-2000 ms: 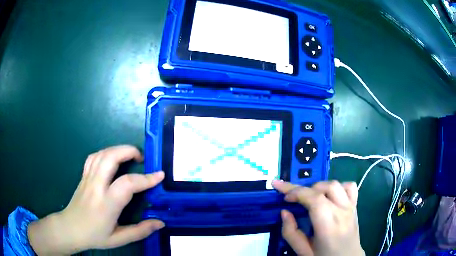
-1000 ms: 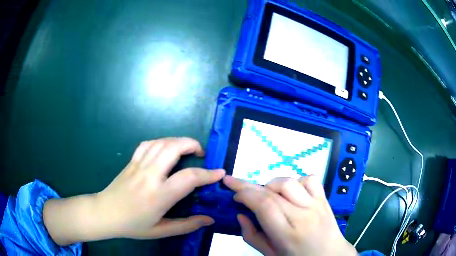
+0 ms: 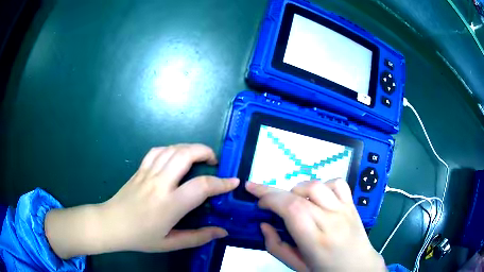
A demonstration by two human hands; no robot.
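The middle blue scanner lies screen up. Its white touchscreen shows a teal X. My bare left hand rests at its left side, a fingertip on the lower left of the case and the thumb near the scanner below. My bare right hand lies over its lower part, the index fingertip at the screen's lower left corner; it hides the lower edge of the screen. Neither hand is closed around the case.
A second blue scanner with a white screen lies above. A third, cut off, shows its white screen below. White USB cables run down the right, near a black and yellow item. A blue case is at the far right.
My right index finger has moved left along the screen's bottom edge to its lower left corner. The scanners and my left hand now appear further right in the view. The teal X remains.
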